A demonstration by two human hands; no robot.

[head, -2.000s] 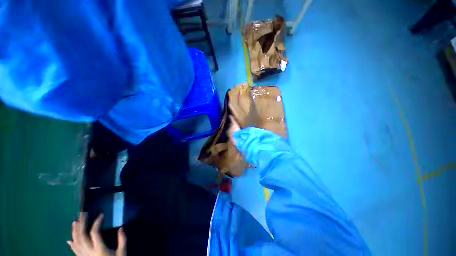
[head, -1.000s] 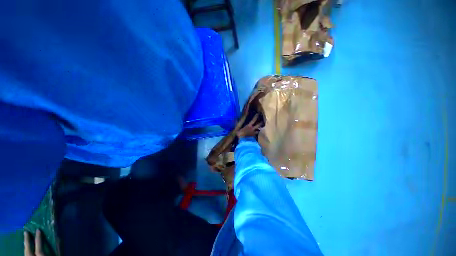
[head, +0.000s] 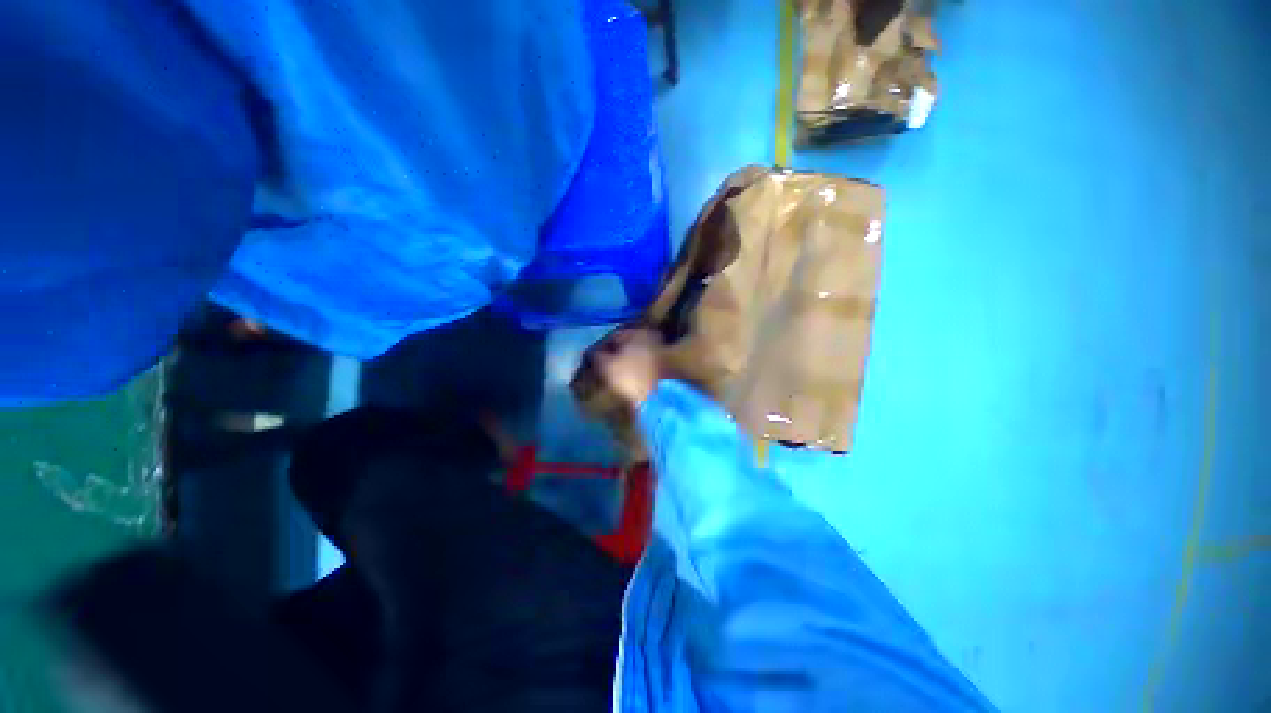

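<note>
A worn, taped brown carton lies on the blue floor, its dark opening facing left. My right hand, in a blue sleeve, is at the crumpled flap by the lower end of this opening. It is blurred, so I cannot tell whether the fingers grip the flap. At the bottom left, a large dark blurred shape is over the green table. A pale blur below it at the picture's edge may be my left hand, but its fingers and grip are not clear.
A person in a blue smock fills the upper left, beside a blue stool. A red frame stands near dark-clothed legs. A second brown carton is on the floor at the top. The green table edge is at left.
My right hand has moved from inside the carton's opening down to its lower flap. The fingers seen at the bottom left are no longer clear, and the dark blurred shape has appeared there.
</note>
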